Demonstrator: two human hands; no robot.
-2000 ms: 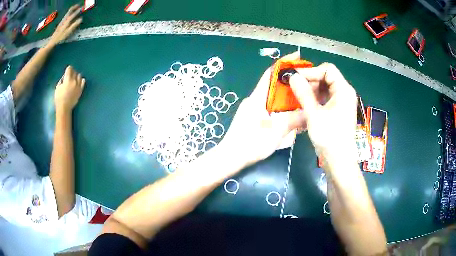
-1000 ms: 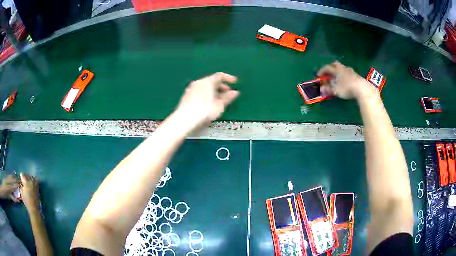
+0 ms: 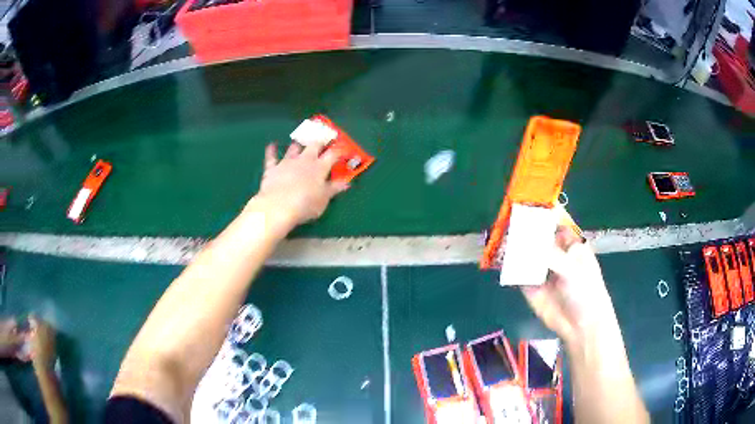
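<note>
My right hand (image 3: 565, 286) holds an orange phone (image 3: 542, 161) over the metal strip, its orange back towards me and a white label area (image 3: 530, 244) on the lower half. A second orange edge shows beside it; I cannot tell if it is another phone. My left hand (image 3: 300, 184) is over the belt at an orange phone (image 3: 352, 153) with a white area at its upper left. The fingers touch or overlap this phone; whether they grip it is unclear. Several phones (image 3: 494, 364) lie screens up on the bench at lower right.
White rings (image 3: 248, 385) lie heaped at lower left. A worn metal strip (image 3: 314, 251) separates bench and belt (image 3: 207, 157). Other phones lie at the belt's left (image 3: 89, 190) and right (image 3: 671, 185). A red bin (image 3: 273, 29) stands beyond. Black trays (image 3: 720, 356) are at right. Another person's hands (image 3: 37, 339) show at left.
My left hand has reached forward to a phone on the belt. My right hand has come back from the belt, now with an orange phone held back side up. The view has shifted slightly.
</note>
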